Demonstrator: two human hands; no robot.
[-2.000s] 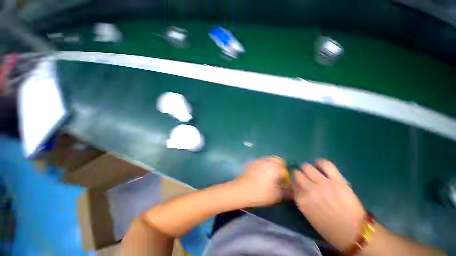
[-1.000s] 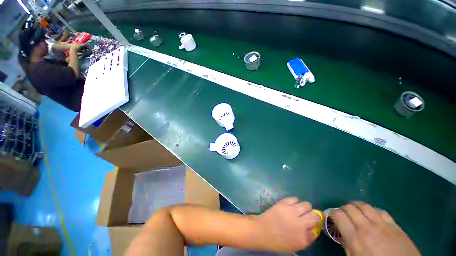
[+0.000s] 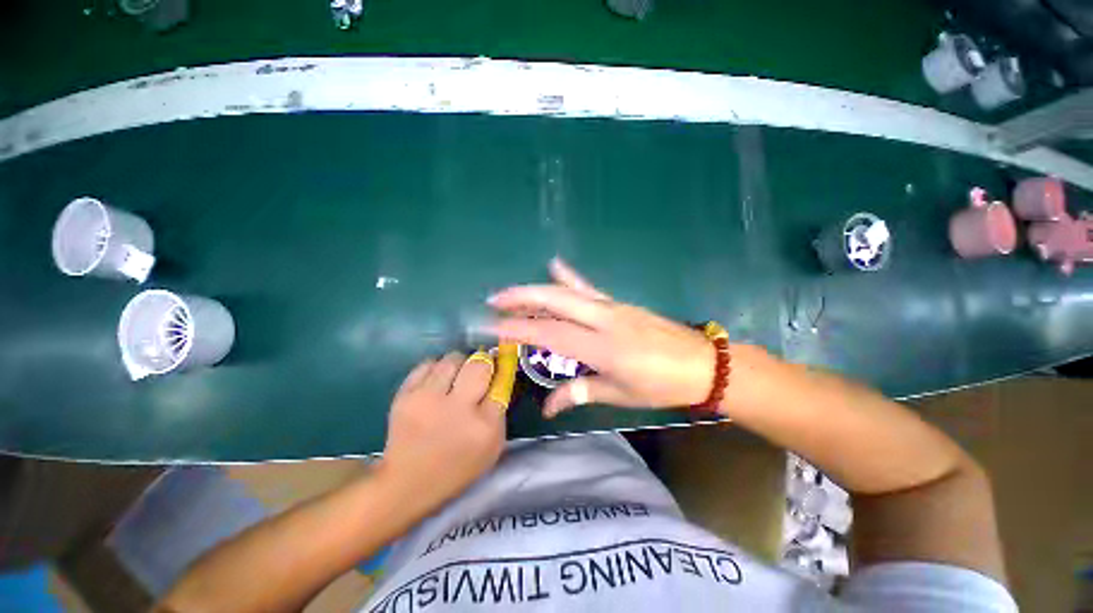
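A round fan unit [image 3: 549, 366] with a pale rim and dark and white parts inside is between my hands at the bench's near edge, partly covered. My left hand [image 3: 450, 413], with yellow finger cots, is curled against its left side and grips it. My right hand [image 3: 611, 351] is over it, fingers spread and slightly blurred; any contact under the palm is hidden. Two whitish barrel shells lie at the left, one behind [image 3: 102, 240] and one nearer [image 3: 177, 333] with radial spokes showing. A similar motor-fan unit [image 3: 865, 242] stands at the right.
Pink housings [image 3: 985, 229] group at the far right. A white rail [image 3: 551, 93] separates the bench from the green conveyor, which carries units and pale cups [image 3: 953, 64]. A small white scrap [image 3: 386, 283] lies left of centre. Small white parts [image 3: 817, 521] show below the edge.
The view has swung right; pink housings and the right-hand unit now show, and the other person is out of view. My right hand has opened from its cupped hold, fingers spread.
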